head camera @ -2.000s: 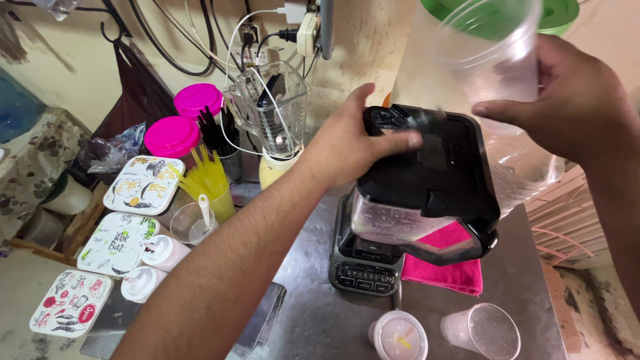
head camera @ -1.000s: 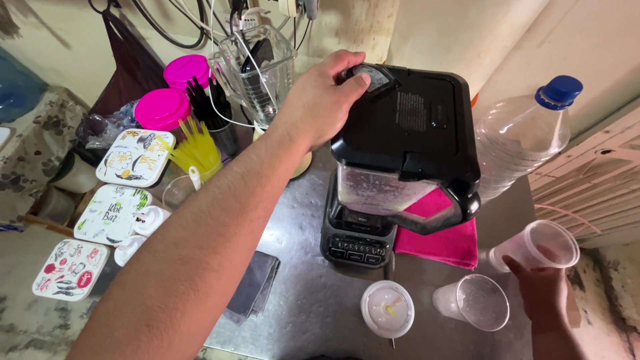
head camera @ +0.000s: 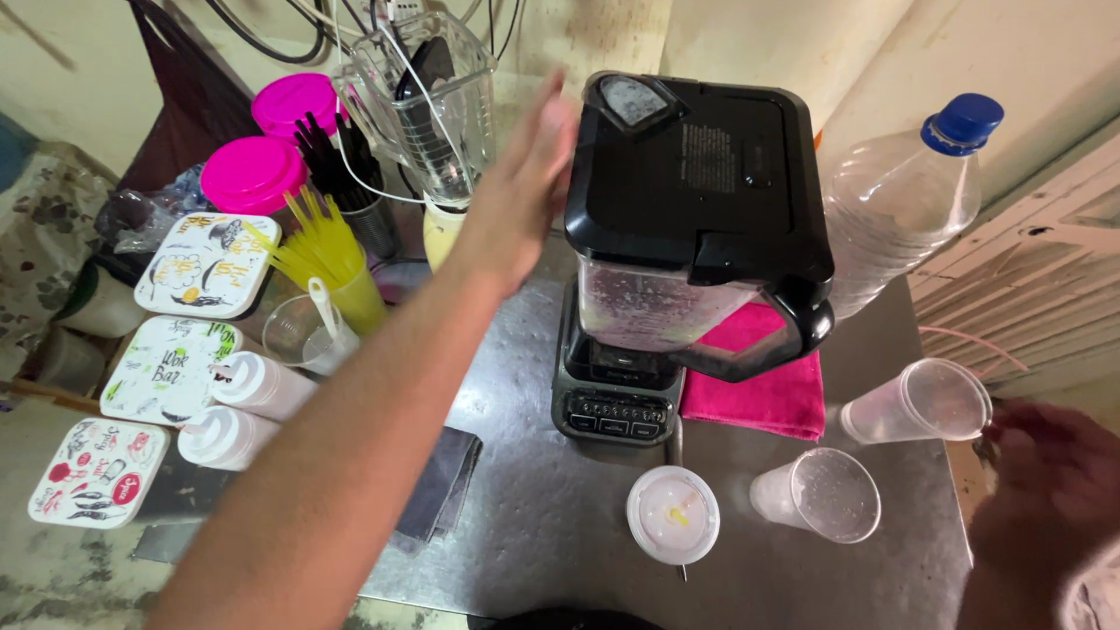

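Observation:
A blender jug with a black lid point(head camera: 700, 166) and black handle stands on its blender base point(head camera: 617, 402). My left hand point(head camera: 525, 188), slightly blurred, is just left of the lid, holding nothing; whether it touches the lid's edge is unclear. At the right edge, my blurred right hand point(head camera: 1041, 472) is beside a clear plastic cup point(head camera: 923, 402); its fingers are close to the rim, and contact cannot be told. A second clear plastic cup point(head camera: 818, 494) and a white-lidded cup point(head camera: 674, 514) with yellow in its middle stand in front of the blender.
Behind the right cups stands a large clear bottle point(head camera: 910, 192) with a blue cap. A pink cloth point(head camera: 761, 385) lies beside the base. To the left are yellow straws point(head camera: 337, 271), squeeze bottles point(head camera: 262, 385), printed containers point(head camera: 171, 367), a dark cloth point(head camera: 442, 481) and another blender jug point(head camera: 437, 114).
The right hand lowered a clear cup from beside the blender lid to the right of the counter, then loosened its grip. My left hand has moved off the lid to its left side.

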